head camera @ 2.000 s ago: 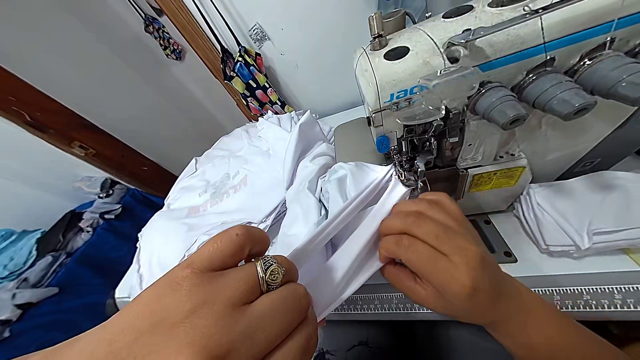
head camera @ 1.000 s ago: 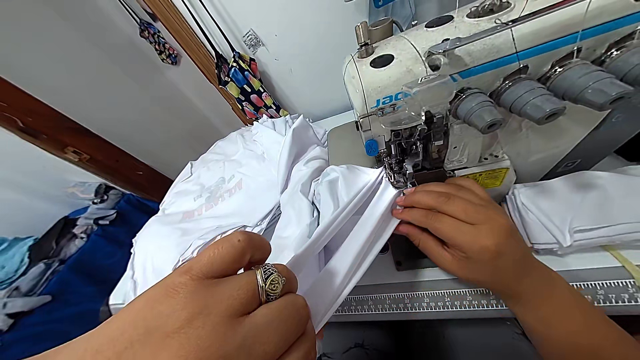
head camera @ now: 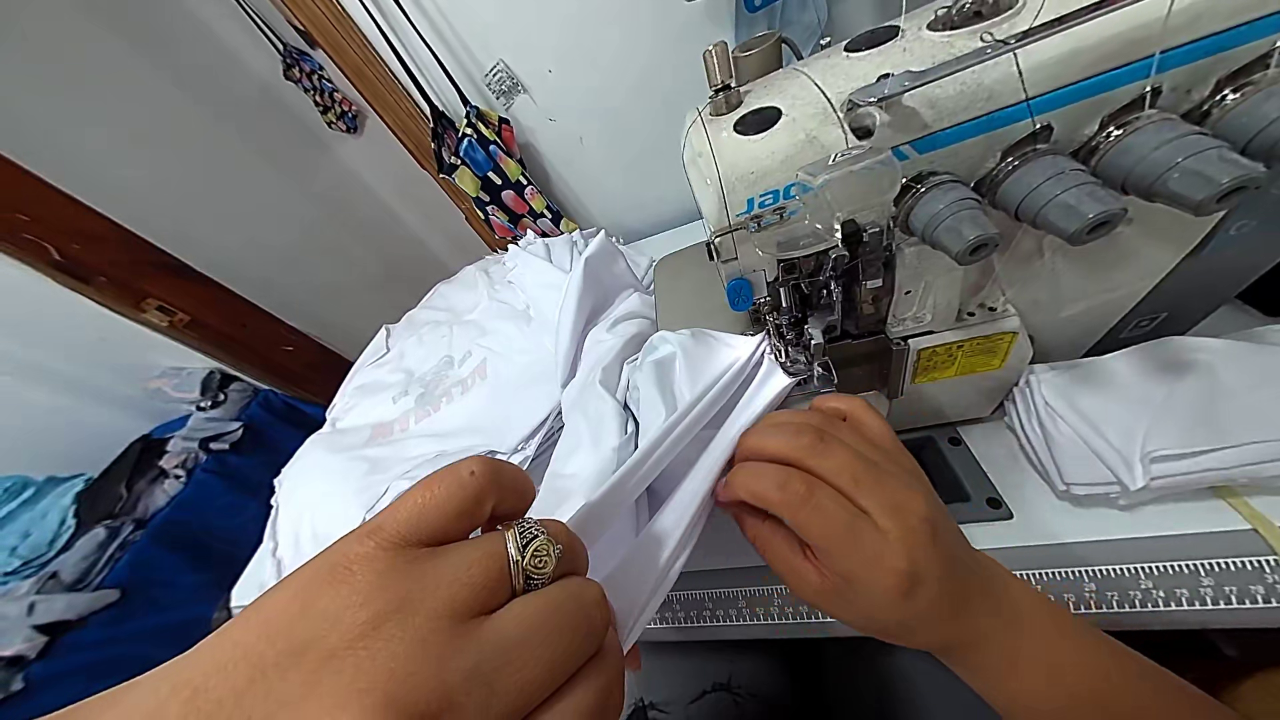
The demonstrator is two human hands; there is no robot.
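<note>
White fabric (head camera: 690, 440) stretches from under the presser foot (head camera: 800, 365) of a Jack overlock sewing machine (head camera: 860, 150) toward me. My left hand (head camera: 480, 590), with a ring on one finger, grips the fabric at the lower left; its fingertips are mostly hidden. My right hand (head camera: 850, 510) pinches the fabric's right edge just below the presser foot. A larger heap of white garments (head camera: 440, 390), one with a faded print, lies left of the machine and runs up to the fabric in my hands.
Folded white cloth pieces (head camera: 1150, 415) lie right of the machine. A measuring tape strip (head camera: 1150, 588) runs along the table's front edge. Dark, grey and teal clothes (head camera: 110, 510) rest on blue fabric (head camera: 180, 570) at the left. Patterned garments (head camera: 495, 170) hang by the wall.
My right hand was up close beside the presser foot a second ago; now it holds the fabric's edge a little lower, nearer me. The left hand still grips the fabric.
</note>
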